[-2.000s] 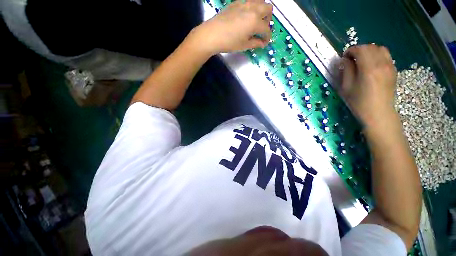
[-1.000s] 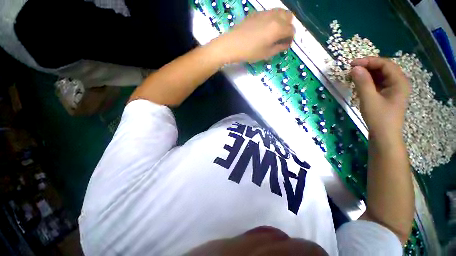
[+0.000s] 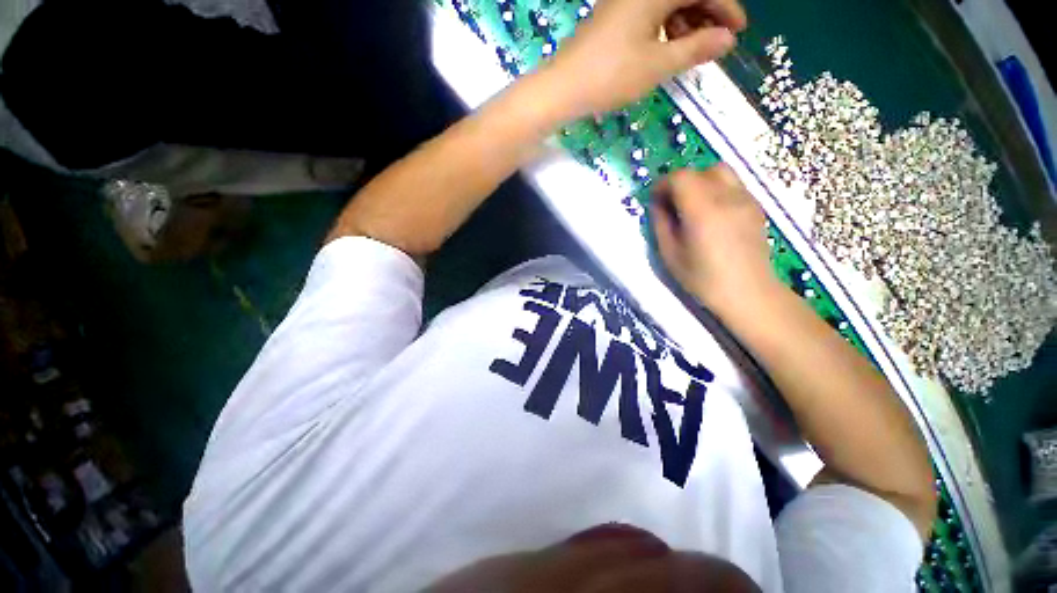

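The green circuit board strip (image 3: 661, 133) runs diagonally between pale rails, with small white and dark parts standing on it. My left hand (image 3: 666, 44) is over the far rail at the top, thumb and fingers bent towards each other; whether it holds anything is too small to tell. My right hand (image 3: 709, 232) is low over the board, fingers pointing down at it and blurred; its fingertips are dark, and any held part is hidden. A broad heap of loose white components (image 3: 956, 249) lies beyond the far rail, to the right of both hands.
The near rail (image 3: 591, 220) is bright and shiny, close to my shirt. The far rail (image 3: 852, 278) separates board and heap. A blue edge (image 3: 1025, 99) shows at the upper right. A person's dark clothing (image 3: 174, 81) is at the upper left. A clear bag (image 3: 139, 211) lies below it.
My right hand has moved left from the heap to over the board. My left hand has moved up and right from the board to the far rail. The heap's near part is now uncovered.
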